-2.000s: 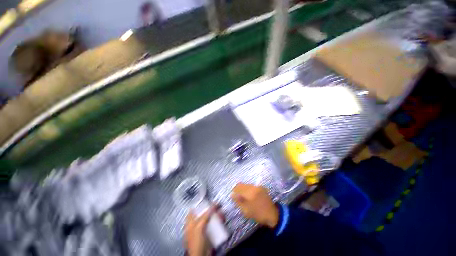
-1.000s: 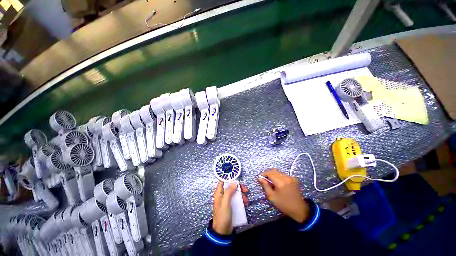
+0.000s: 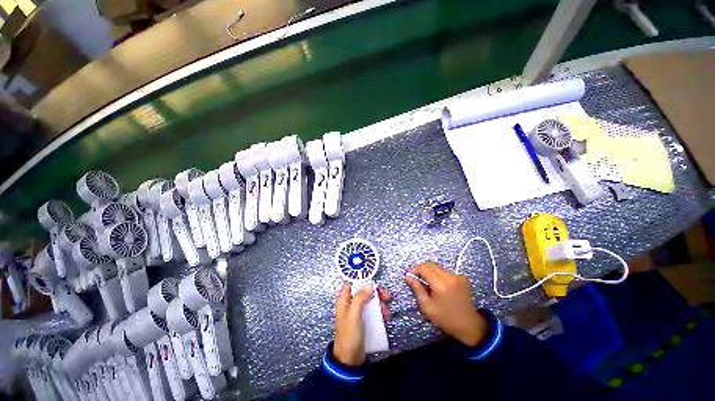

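My left hand (image 3: 352, 319) holds a white handheld fan (image 3: 357, 261) by its flat handle, grille up, with a blue centre. My right hand (image 3: 444, 299) is to the right of the fan, bare, with thumb and forefinger pinched on the small tip of the white charging cable (image 3: 495, 276). The tip is apart from the fan. The cable loops right to a white adapter (image 3: 571, 250) plugged into the yellow socket block (image 3: 543, 233).
Rows of white fans (image 3: 210, 205) lean together at left. A small dark metallic item (image 3: 440, 210) lies mid-bench. Paper (image 3: 488, 170) with a rolled edge, a blue pen (image 3: 531, 153), a single fan (image 3: 552, 136) and a yellow sheet (image 3: 640, 160) lie at right. A green conveyor (image 3: 392, 76) runs behind.
Since the oldest frame, the blurred, tilted view has steadied. In the last second, the hands and fan have barely moved; the fan's centre looks brighter blue.
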